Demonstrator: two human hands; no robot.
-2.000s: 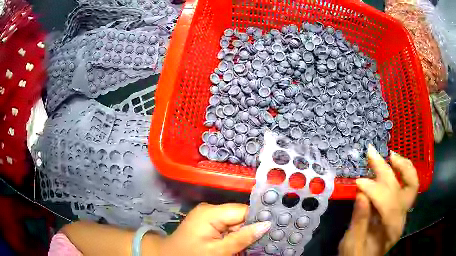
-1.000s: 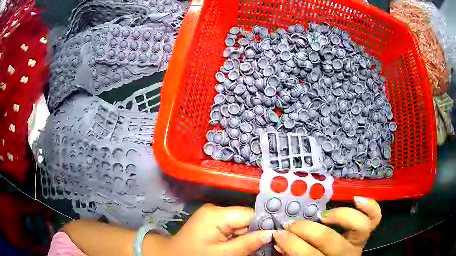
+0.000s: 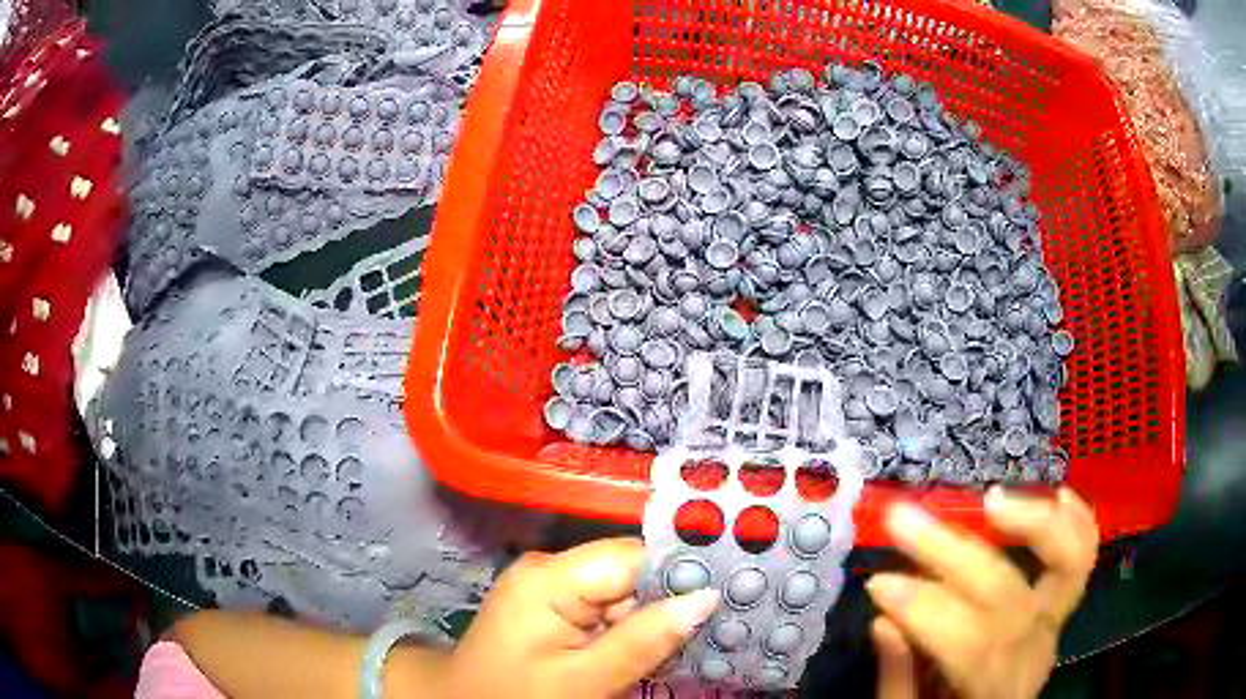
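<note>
My left hand (image 3: 581,621) pinches a grey moulded sheet (image 3: 745,587) by its left edge, thumb on top. The sheet's upper end hangs over the basket's near rim. Its far end is an open lattice, then come round empty holes with red showing through, then several rows of raised domes. My right hand (image 3: 977,580) is just right of the sheet, apart from it, fingers spread and partly blurred; I see nothing held in it. The red basket (image 3: 547,471) holds a heap of loose grey rubber caps (image 3: 820,232).
Unpicked domed sheets (image 3: 349,137) are piled left of the basket. Below them lies a pile of waste webs (image 3: 273,437). Red patterned fabric (image 3: 55,232) is at the far left. A bag of orange-pink parts (image 3: 1155,137) stands right of the basket.
A second ago both hands were together on the sheet. My right hand has moved off to the right. More round holes show, and the sheet has shifted slightly left.
</note>
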